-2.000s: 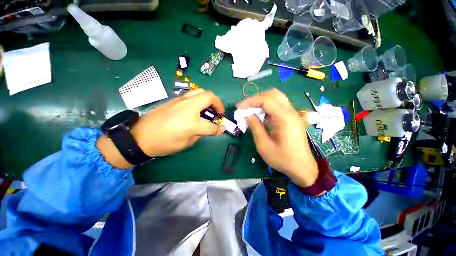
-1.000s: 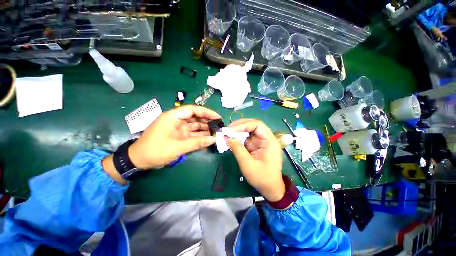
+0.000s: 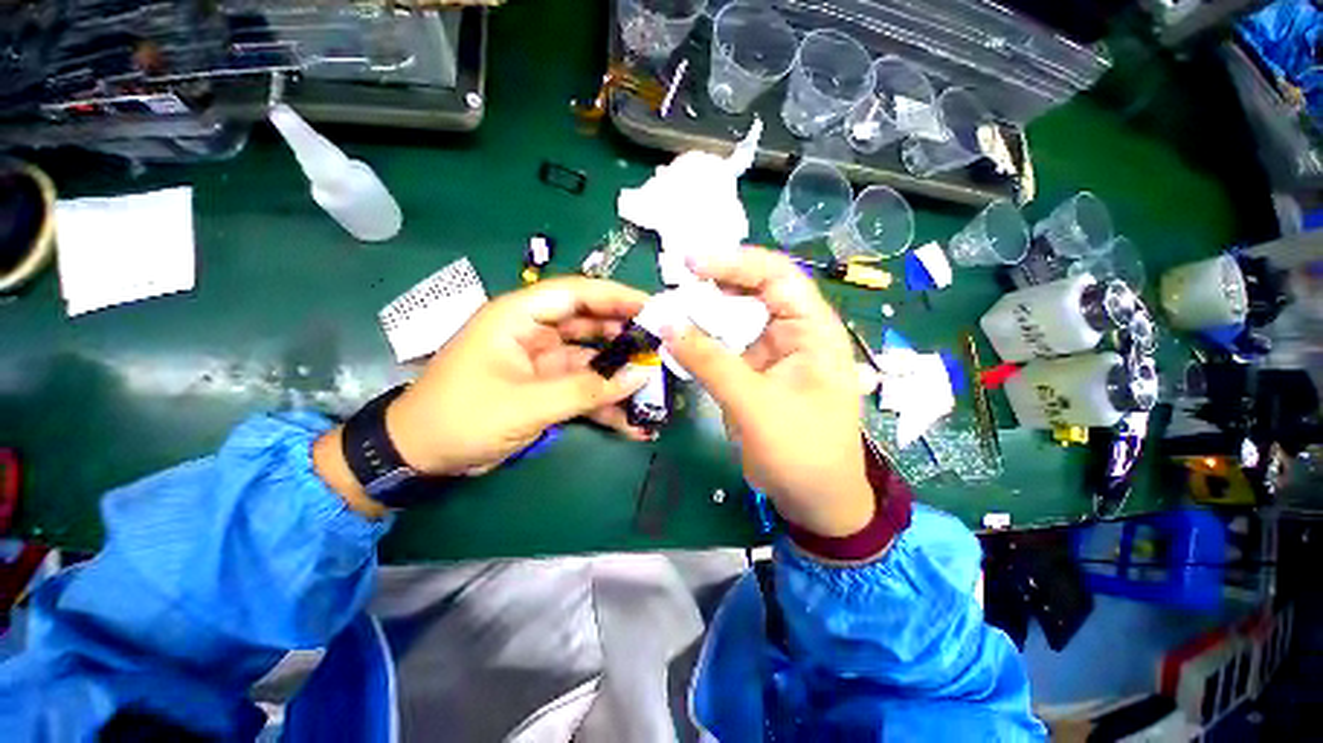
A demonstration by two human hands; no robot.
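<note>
My left hand (image 3: 508, 370) holds a small black electronic device (image 3: 649, 389) between thumb and fingers, with a pale and orange part showing at its lower end. My right hand (image 3: 791, 385) pinches a crumpled white wipe (image 3: 726, 318) against the upper end of the device. The fingers and wipe hide that end. A flat black housing frame (image 3: 657, 494) lies on the green mat below the hands. A larger crumpled tissue (image 3: 694, 206) lies beyond the hands.
A white squeeze bottle (image 3: 354, 200) and a dotted card (image 3: 433, 308) lie left. Clear cups (image 3: 874, 224) stand beyond, some in a tray (image 3: 668, 128). Marked solvent bottles (image 3: 1042, 319), a yellow-handled tool (image 3: 866, 274) and a white wipe (image 3: 917, 386) are right. A person's blue sleeve (image 3: 1288, 44) shows top right.
The device has tilted from slanting to nearly upright in my left hand. The wipe in my right hand looks more spread out and has moved slightly up from a second ago. The camera view has shifted.
</note>
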